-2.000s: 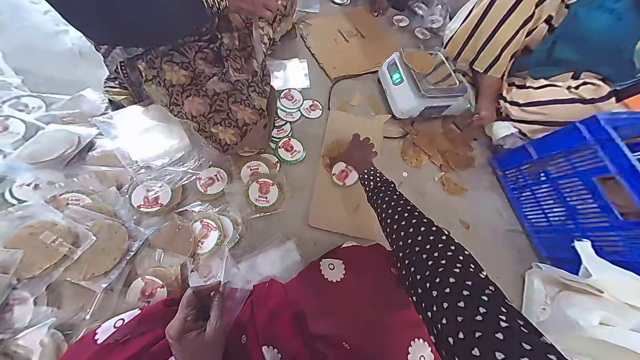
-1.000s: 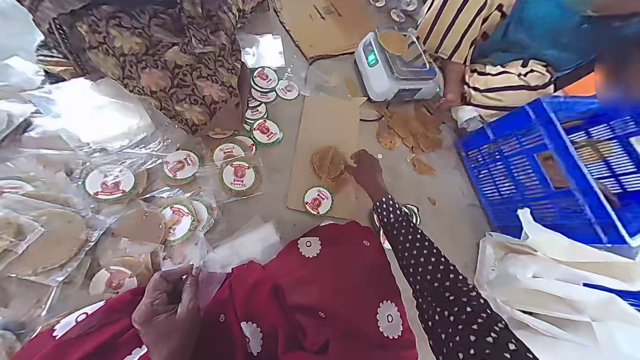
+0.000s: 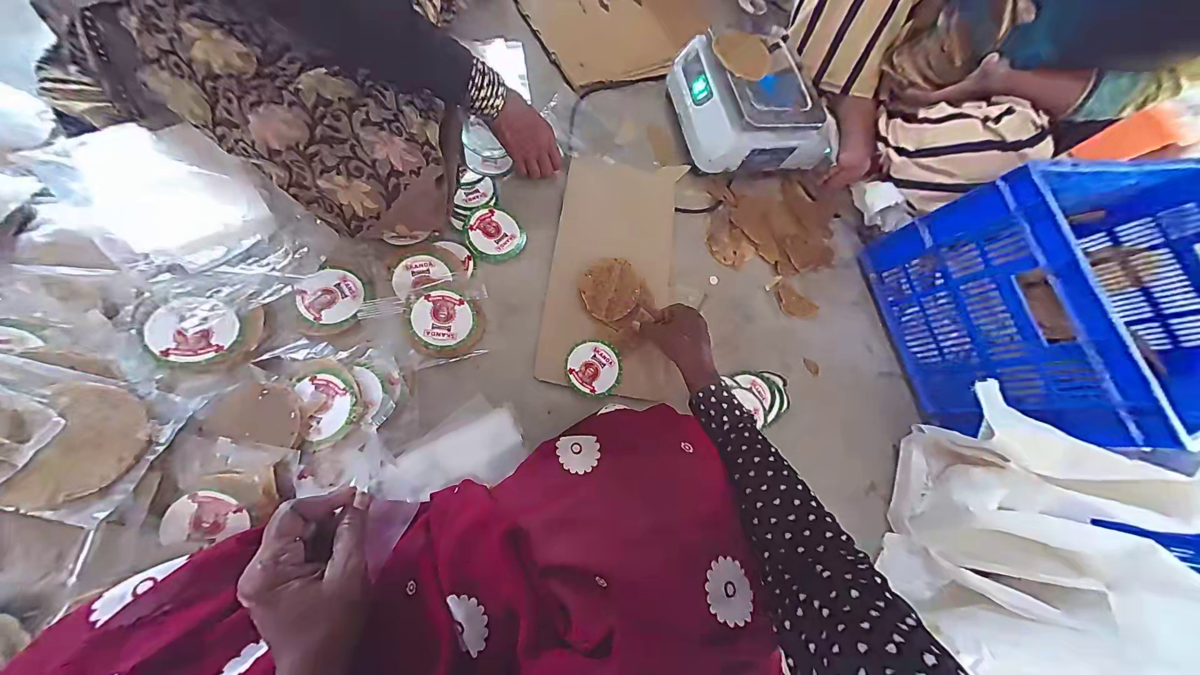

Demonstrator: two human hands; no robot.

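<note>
My left hand pinches the edge of a clear plastic bag between thumb and fingers, low on the left above the dark red cloth. My right hand reaches over a cardboard sheet, its fingertips at the lower right edge of flat round brown discs; whether they grip a disc cannot be told. Below the discs on the cardboard lies a round printed label with a green rim. More such labels lie stacked beside my right sleeve.
Bagged brown discs with labels cover the floor at left. A co-worker's hand is beside a label stack. A digital scale holds a disc; broken pieces lie below. A blue plastic crate and white bag stand at right.
A co-worker's hand has appeared beside the label stack at top. My right hand has shifted from the right side of the brown discs to their lower right edge. My left hand still holds the bag.
</note>
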